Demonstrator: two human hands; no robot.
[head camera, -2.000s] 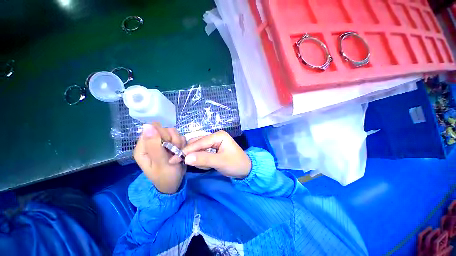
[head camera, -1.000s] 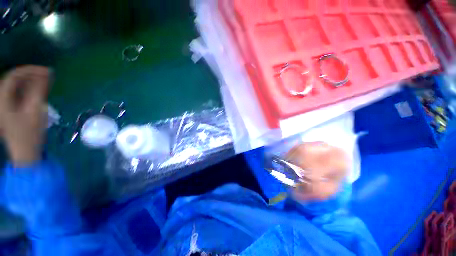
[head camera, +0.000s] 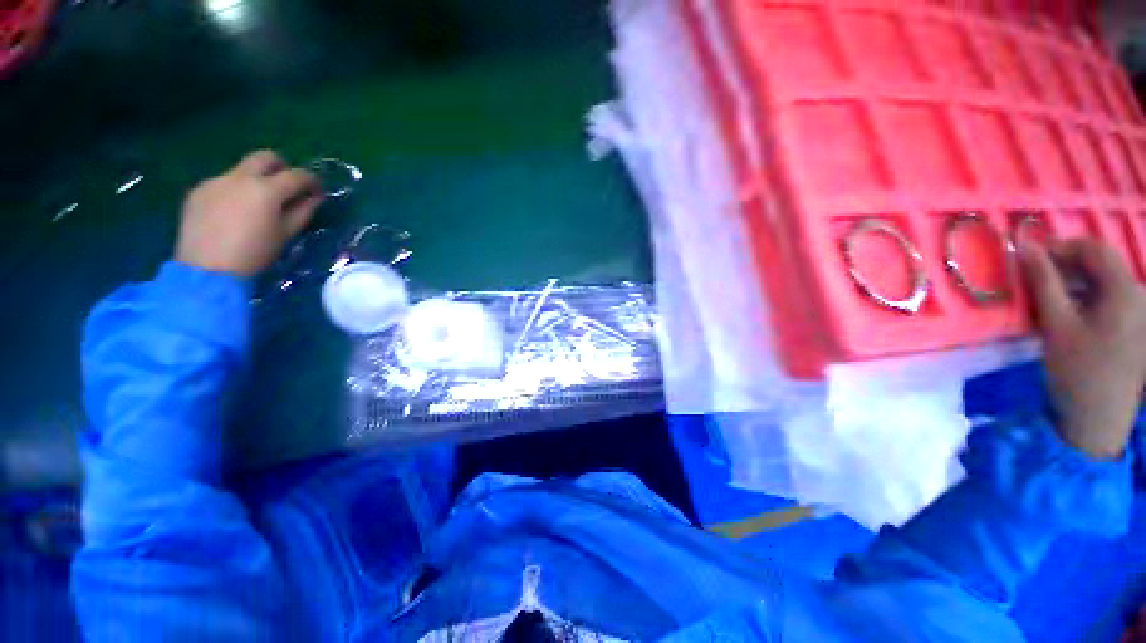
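Note:
My right hand is at the right, its fingers on a silver ring at the third pocket of the near row of the coral-red tray. Two more silver rings, one at the corner pocket and one beside it, lie in that row. My left hand is over the green bench at the left, its fingertips at another silver ring. The image is blurred, so whether they grip it cannot be told.
A white bottle with its round lid open stands on shiny film over the mesh mat. Another ring lies behind the lid. White sheets lie under the tray and hang off the edge.
My right hand has moved right with its ring, from below the tray to the third pocket. My left hand has moved right to the ring on the bench. The view has shifted.

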